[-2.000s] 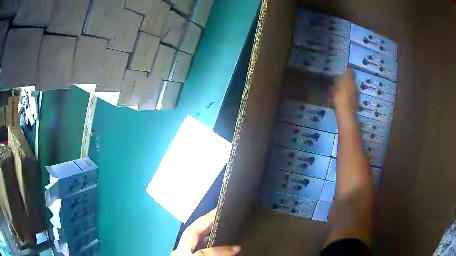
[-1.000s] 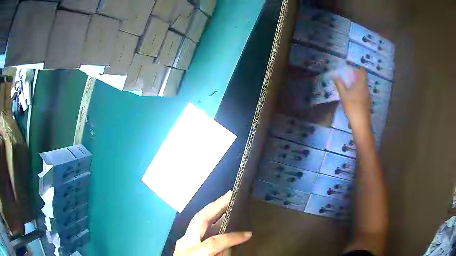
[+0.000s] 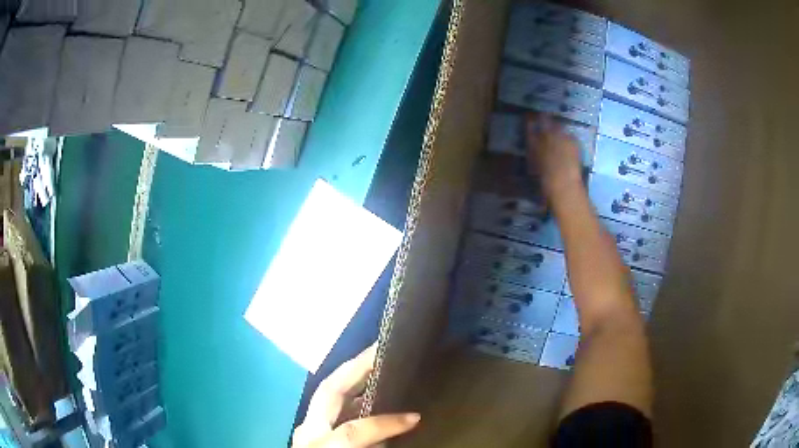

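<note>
The open brown shipping carton (image 3: 420, 206) stands at the right. Inside it, small white-blue retail boxes (image 3: 644, 127) with dark pictures lie in two columns. My left hand (image 3: 355, 411) grips the carton's near left wall, the thumb inside and the fingers outside. My right hand (image 3: 556, 157) is deep inside the carton, slightly blurred, its fingers on a retail box (image 3: 506, 133) in the left column. A dark gap shows in that column just below this box. My fingertips' hold on the box is unclear.
A green bench (image 3: 206, 236) runs along the left. A tall block of greyish boxes (image 3: 175, 87) stands at its back. A bright white sheet (image 3: 324, 276) lies beside the carton. Stacked printed boxes (image 3: 123, 350) and brown cardboard (image 3: 31, 332) are at the lower left.
My right hand has moved left with a retail box from the middle of the carton to the left column. A box now sits in the upper part of the gap. My left hand still grips the wall.
</note>
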